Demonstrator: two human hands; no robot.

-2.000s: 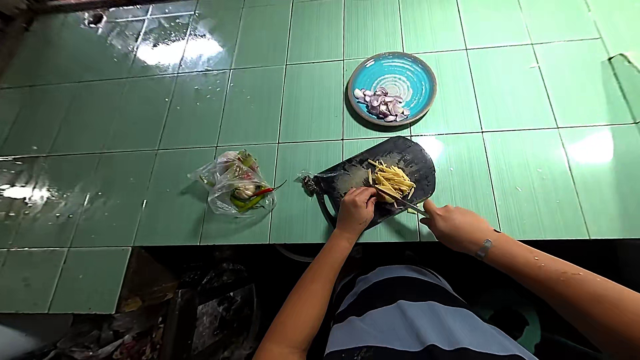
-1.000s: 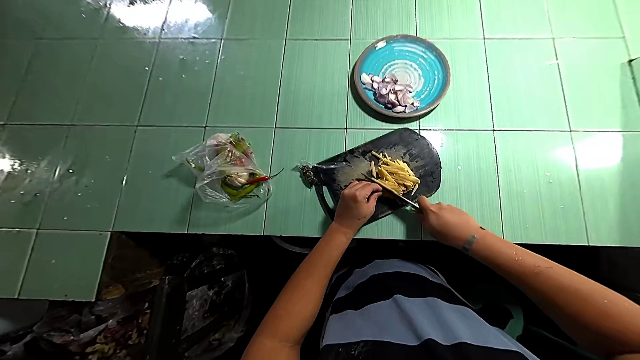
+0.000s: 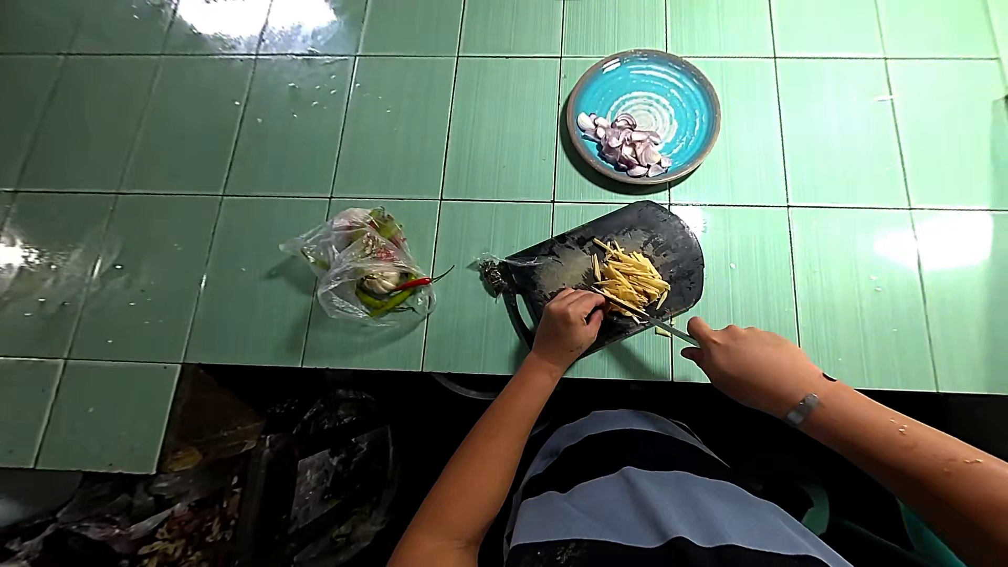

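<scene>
A black cutting board (image 3: 563, 272) lies at the front edge of the counter with a heap of thin yellow strips, possibly ginger, (image 3: 630, 276) on it. My right hand (image 3: 744, 362) is closed on a knife (image 3: 669, 329), whose blade reaches to the lower side of the heap. Fingers of my left hand (image 3: 568, 323) are curled down on the board beside the blade tip; whatever they press on is hidden. Beyond the board, a blue plate with a brown rim (image 3: 689, 94) bears sliced shallots (image 3: 630, 148).
Left of the board, a clear plastic bag (image 3: 335, 244) holds green and red chilies and what looks like garlic. A small dark bundle in plastic (image 3: 494, 277) touches the board's handle end. The green tiled counter (image 3: 496, 331) ends just in front of my body.
The view has shifted somewhat. Both hands stay at the board, the right one still with the knife; no other plain change.
</scene>
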